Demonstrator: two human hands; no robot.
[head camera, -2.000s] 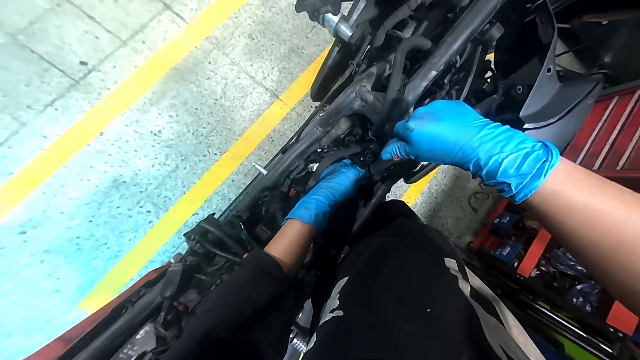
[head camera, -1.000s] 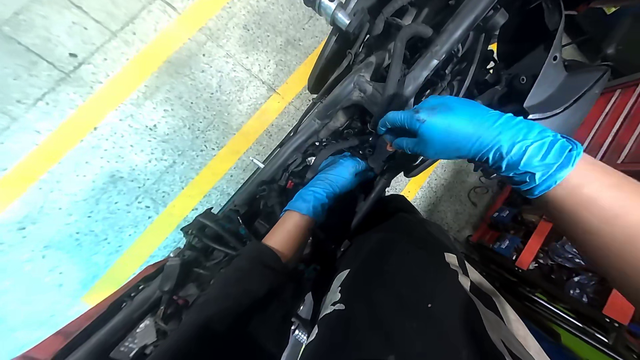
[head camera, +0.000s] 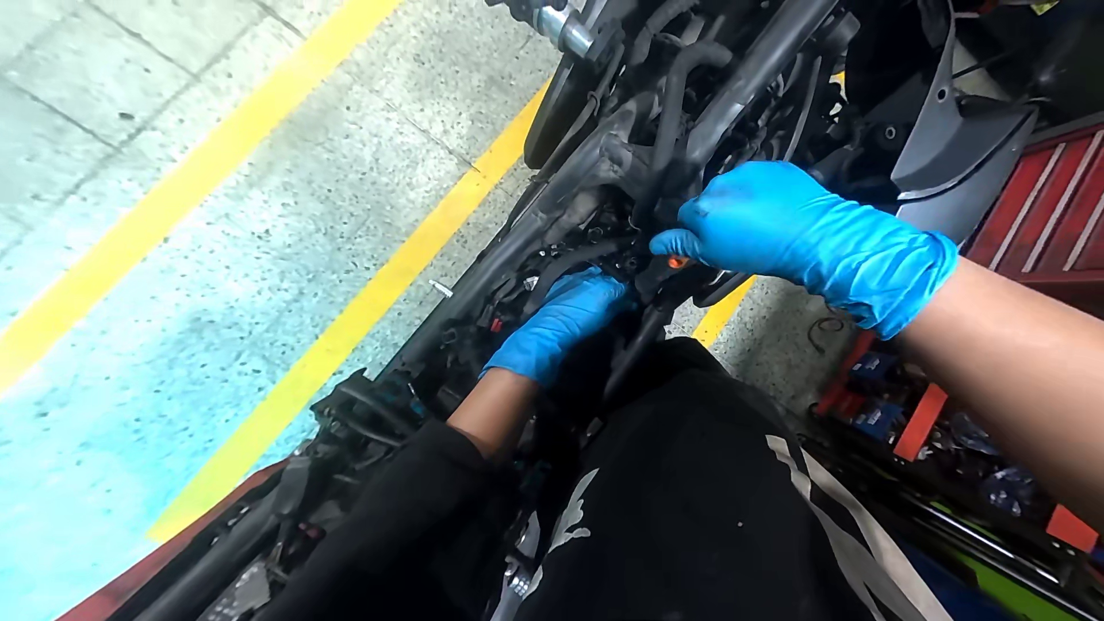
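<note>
A partly stripped motorcycle, its black tubular frame showing, runs diagonally beneath both hands. My left hand, in a blue glove, reaches down into the frame among cables and hoses; its fingertips are hidden there. Above and right of it, my right hand, also gloved in blue, is curled with the thumb against the fingers. A small orange part shows just under its thumb, beside a dark piece; whether the hand grips it is unclear. A black hose curves above both hands.
Speckled floor tiles with yellow painted lines lie to the left. On the right are a red tool cabinet, a grey plastic fairing panel and a red rack holding small bagged parts. My black-clothed leg is against the motorcycle.
My right hand has turned and shifted slightly at the frame, and the orange part now shows below its thumb. My left hand stays down inside the frame.
</note>
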